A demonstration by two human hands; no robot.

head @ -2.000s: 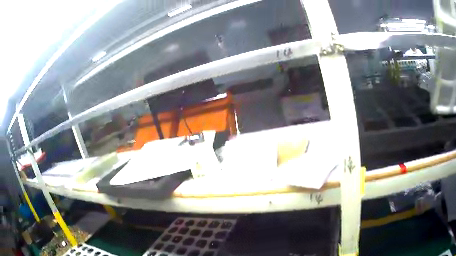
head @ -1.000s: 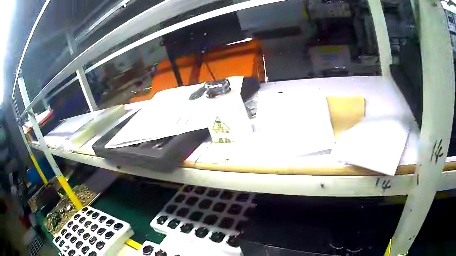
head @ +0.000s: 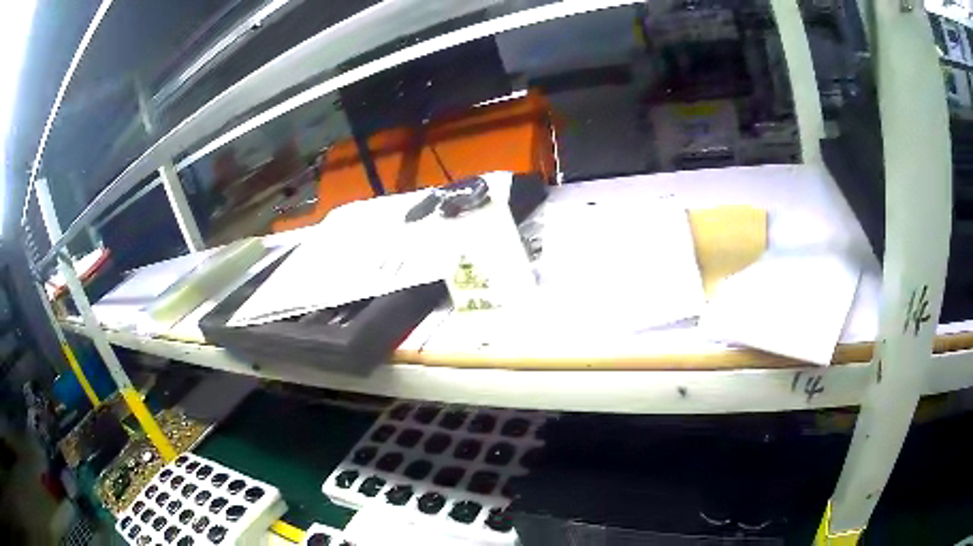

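Note:
Neither of my hands is in the picture. Nearest below the shelf, a white foam tray (head: 357,496) holds rows of round black components; its right side lies in shadow. A second white foam tray (head: 203,499) with round black components stands at the lower left, near a yellow-wrapped post. A corner of a third tray with black discs shows at the bottom edge. On the shelf, a black tray (head: 309,339) lies partly under white sheets (head: 341,251), with a dark round object (head: 464,196) on top.
A white shelf edge (head: 597,390) crosses the view, with a white post (head: 907,245) at the right and a yellow-wrapped post (head: 147,424) at the left. Papers and a tan sheet (head: 730,243) lie on the shelf. An orange surface (head: 427,155) is behind. The lower right is dark.
The view has turned down and left since the first frame, bringing more of the white foam trays in. Since one second ago it has shifted only slightly. No object has visibly moved.

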